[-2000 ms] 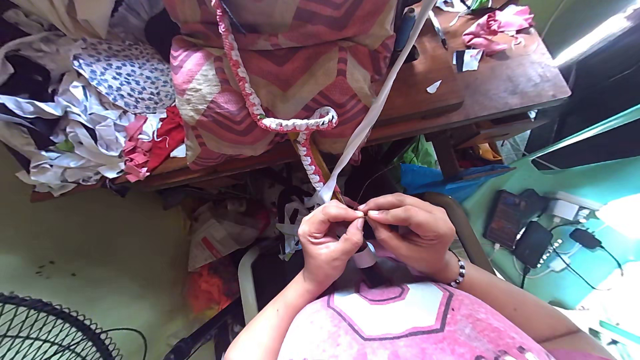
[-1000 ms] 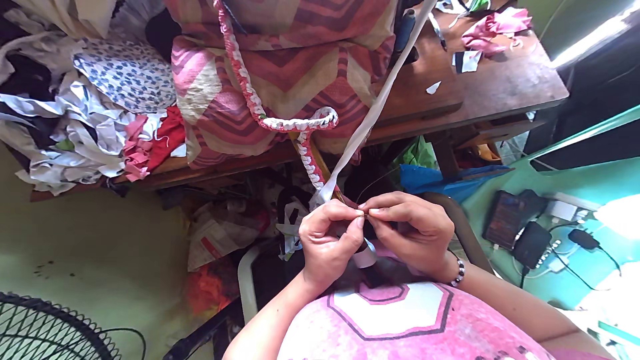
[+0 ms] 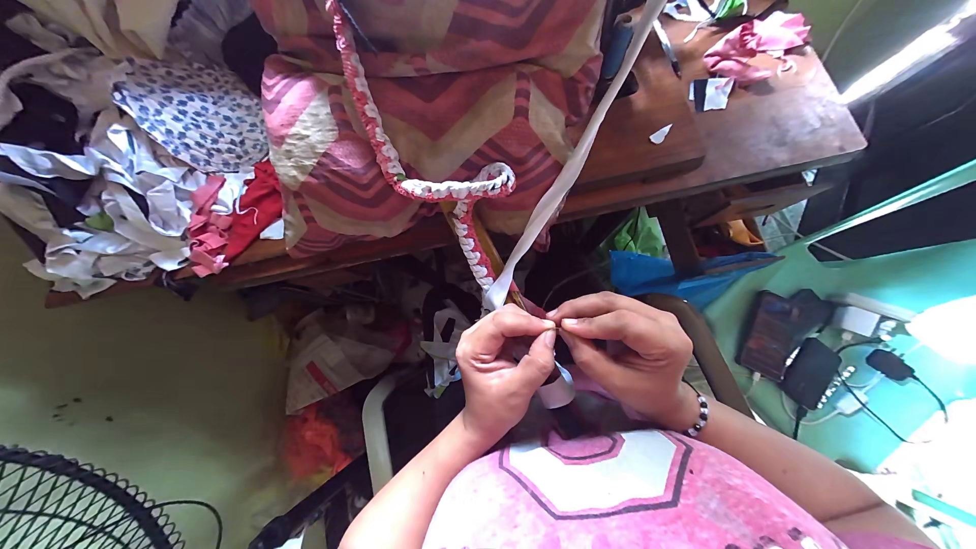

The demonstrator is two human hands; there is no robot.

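My left hand (image 3: 507, 362) and my right hand (image 3: 629, 354) meet fingertip to fingertip above my lap. Between their thumbs and forefingers they pinch something tiny and thin, too small to name. A braided red-and-white fabric cord (image 3: 465, 191) comes down over a patterned cushion (image 3: 427, 114), bends back in a loop and runs to just behind my left hand. Beside it a long white fabric strip (image 3: 568, 168) stretches from the top edge to my left fingers. Below my fingertips a white roll-like thing (image 3: 558, 390) is partly hidden. A beaded bracelet (image 3: 698, 412) is on my right wrist.
A wooden table (image 3: 770, 145) bears the cushion, heaped fabric strips (image 3: 130, 206) at left and pink cloth scraps (image 3: 755, 46) at right. A black wire fan guard (image 3: 76, 496) stands lower left. Power adapters (image 3: 816, 370) with cables lie at right. A chair armrest (image 3: 377, 427) is beside my left forearm.
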